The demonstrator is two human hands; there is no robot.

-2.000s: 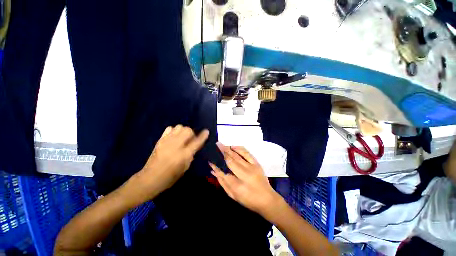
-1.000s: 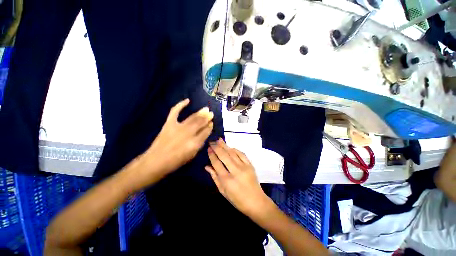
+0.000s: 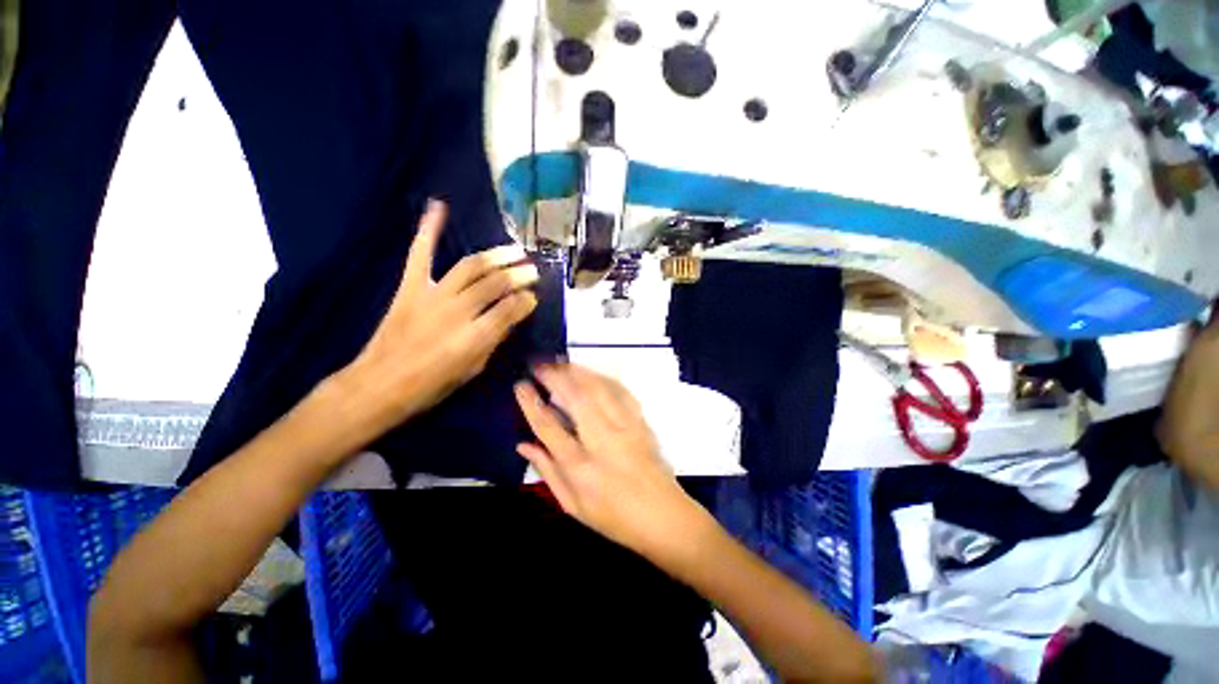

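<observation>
A large dark navy garment piece (image 3: 361,147) lies left of the white sewing machine (image 3: 802,160), its right edge running under the needle area. My left hand (image 3: 448,321) lies on the cloth, fingers spread, fingertips close to the needle area. My right hand (image 3: 588,434) is nearer the table's front edge, thumb and fingers closed on the edge of the piece. The presser foot and needle are too small and partly hidden to make out. A brass-coloured tension knob (image 3: 682,269) shows beside the shiny metal guard (image 3: 599,214).
A second navy piece (image 3: 755,361) lies under the machine arm. Red-handled scissors (image 3: 937,412) lie right of it. Blue crates (image 3: 345,575) stand below the table's front edge. White and black cloth (image 3: 1029,548) and part of another person's arm (image 3: 1194,401) are at the right.
The cloth's front end has shifted up toward the needle area. My left hand has spread over it beside the needle, and my right hand grips its edge lower down. The camera view has shifted slightly.
</observation>
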